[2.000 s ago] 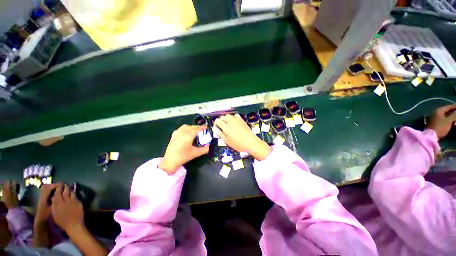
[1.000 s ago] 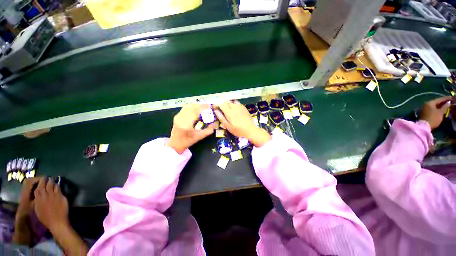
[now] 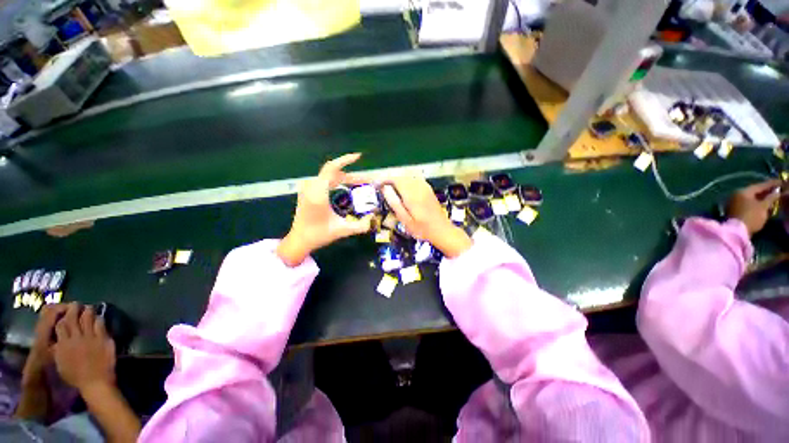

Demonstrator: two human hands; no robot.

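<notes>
My left hand (image 3: 318,212) holds a smartwatch unit (image 3: 364,199) with a bright white face or tab at its fingertips, above the dark green bench. A dark round-cornered unit (image 3: 343,201) shows right beside it, within the curve of the hand. My right hand (image 3: 417,208) is next to it, fingers bent down over the units; what is under its fingers is hidden. Two lit units (image 3: 391,257) with pale tabs (image 3: 387,285) lie just in front of the hands. Several dark units (image 3: 480,208) with pale tabs lie in rows to the right.
A pale metal rail (image 3: 259,190) and green conveyor (image 3: 346,112) run behind. A metal post (image 3: 597,82), white cable (image 3: 692,189) and white tray (image 3: 657,91) stand right. One unit (image 3: 162,260) and a row of units (image 3: 39,281) lie left. Neighbours' hands (image 3: 84,344) show at both sides.
My left hand has opened its index finger upward, and a dark unit now shows beside the white-faced one. My right hand has stayed close by. The camera view has shifted slightly.
</notes>
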